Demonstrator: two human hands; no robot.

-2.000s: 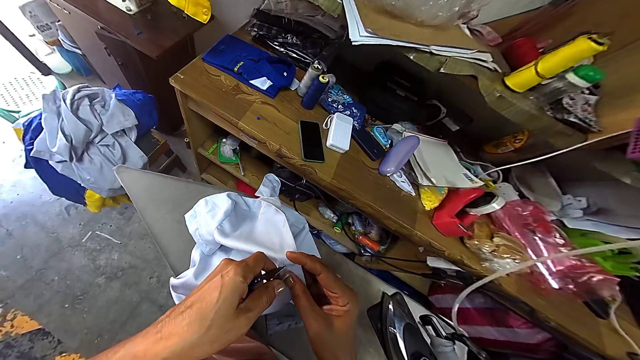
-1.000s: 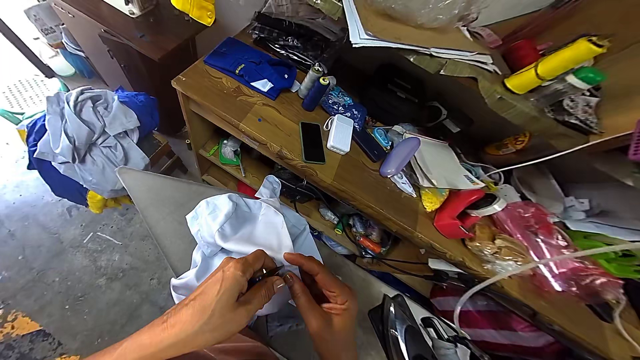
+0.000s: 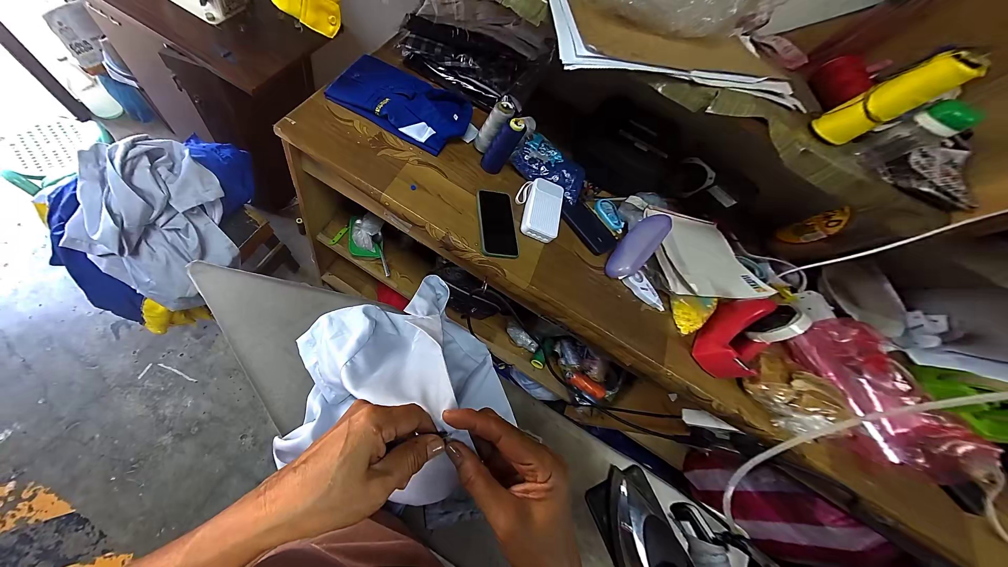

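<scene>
A light blue collared garment (image 3: pixel 386 354) lies bunched on a grey ironing surface (image 3: pixel 260 323). Over its near part, my left hand (image 3: pixel 378 457) pinches a small dark item between thumb and fingers; what it is cannot be made out. My right hand (image 3: pixel 504 472) meets it from the right, thumb and forefinger closed at the same small item or at the cloth beside it. Fingers hide most of what is held. To the right of my right hand stands a clothes iron (image 3: pixel 642 512).
Behind is a wooden cabinet (image 3: pixel 425 189) bearing a smartphone (image 3: pixel 498 224), a white box-shaped device (image 3: pixel 542 210), thread spools (image 3: pixel 504 146) and a red tape dispenser (image 3: pixel 728 339). A white hose (image 3: pixel 835 429) arcs at the right. Clothes (image 3: pixel 150 213) are heaped at the left.
</scene>
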